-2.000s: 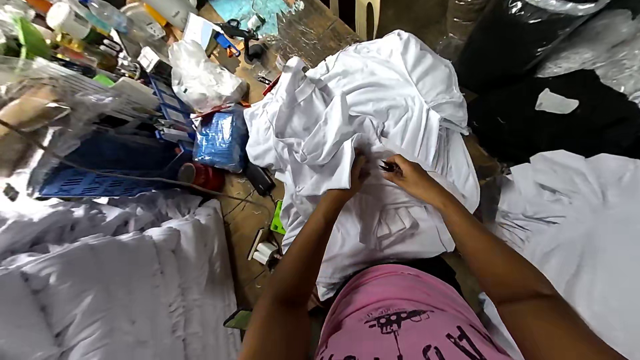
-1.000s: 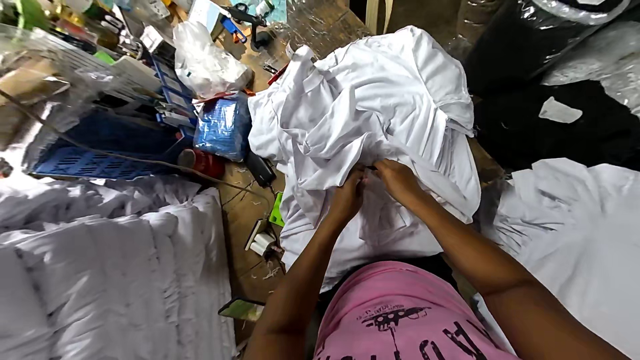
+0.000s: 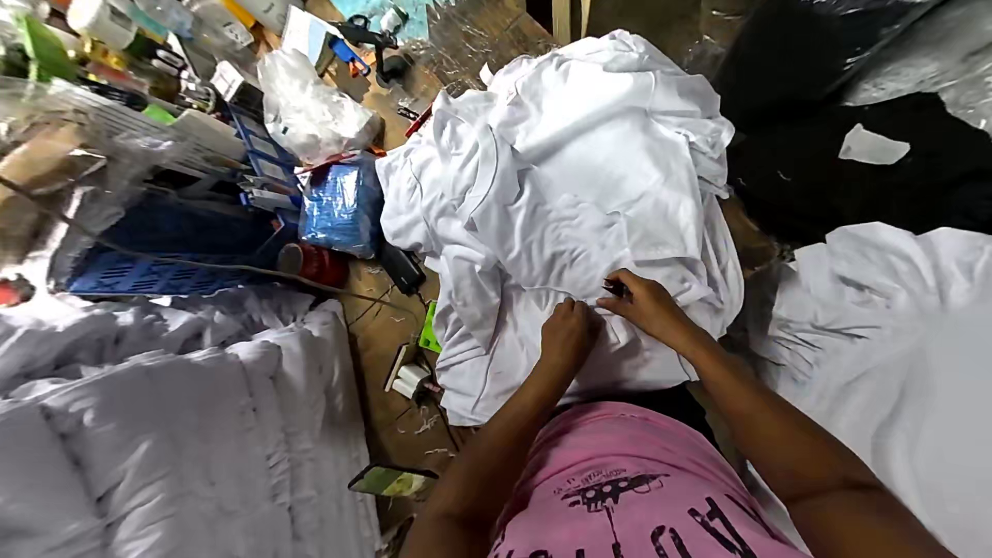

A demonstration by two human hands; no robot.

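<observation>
White knit garments (image 3: 597, 178) lie in a rumpled heap in front of me, over my lap's far side. My left hand (image 3: 571, 333) pinches the white cloth near the heap's lower middle, its fingertips hidden by the hand. Just to its right, my right hand (image 3: 639, 306) holds a small dark tool (image 3: 617, 287), too small and covered to name for sure, between thumb and fingers. The tool sits close above the cloth. A collar or neck band (image 3: 484, 174) shows on the heap's left part.
At left are a stack of folded white cloth (image 3: 194, 442), a blue plastic crate (image 3: 155, 271), a blue wrapped packet (image 3: 341, 205) and a white plastic bag (image 3: 310, 108). A phone-like object (image 3: 393, 480) lies on the floor. More white cloth (image 3: 891, 333) and black cloth (image 3: 860, 178) lie at right.
The white garment under my hands has shifted and lies more spread out. My hands, close together one second ago, are now a little apart, and the dark tool shows again in the right.
</observation>
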